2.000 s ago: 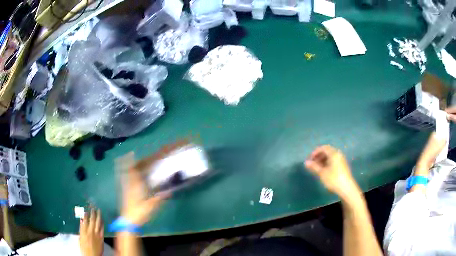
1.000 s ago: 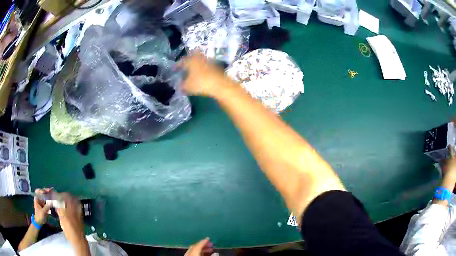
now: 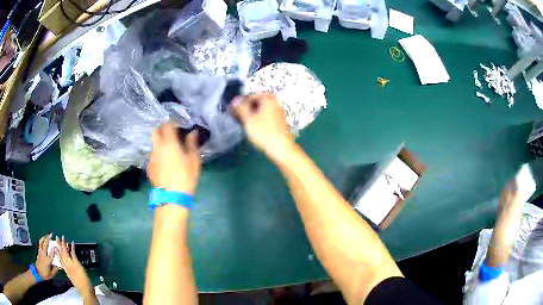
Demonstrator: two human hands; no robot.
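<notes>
The large clear poly bag (image 3: 122, 128) lies bunched at the left of the bench, with black foam pads inside. My left hand (image 3: 172, 161), with a blue wristband, is at its near right side. Its fingers are closed on a black foam pad (image 3: 199, 134). My right hand (image 3: 263, 122) is at the bag's right side, fingers curled. A blurred black piece (image 3: 233, 91) is at its fingertips; whether it is gripped is unclear. An open retail box (image 3: 388, 189) with white contents lies right of my right forearm, its brown inside showing.
A speckled white packet heap (image 3: 297, 95) is just beyond my right hand. Clear bins (image 3: 259, 18) stand at the back. Loose black pads (image 3: 93, 212) and finished boxes (image 3: 13, 211) are at left. Neighbours' hands work at lower left (image 3: 59, 256) and right (image 3: 509, 205).
My left hand has come to the bag beside my right hand. My right hand remains near the bag's right side. The open box now shows right of my forearm. The view has shifted.
</notes>
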